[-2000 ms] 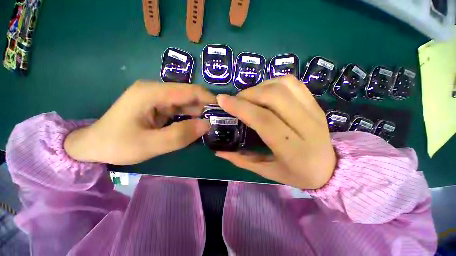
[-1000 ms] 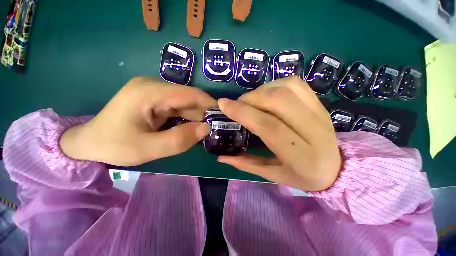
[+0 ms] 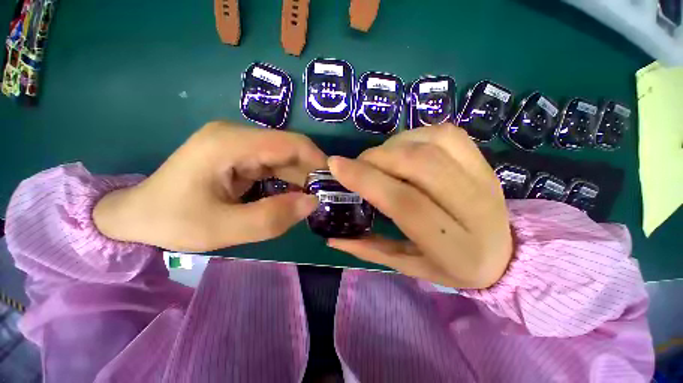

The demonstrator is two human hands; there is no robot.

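Note:
A smartwatch head without strap is held between my two hands, its glossy black back facing up, with a white barcode label near its top edge. My left hand pinches its left side with thumb and fingers. My right hand has fingers at its top right and the thumb below its lower edge. Another dark watch shows partly behind my left fingers. A row of watches lies back-up beyond my hands, each with a small white label.
Several watches lie on a black pad beyond my right sleeve. Orange-brown straps lie at the far side of the green mat. A patterned pouch is at far left, yellow paper at right.
The held watch and my hands sit slightly lower in view. The grip looks the same. The far row and straps have shifted slightly with the view.

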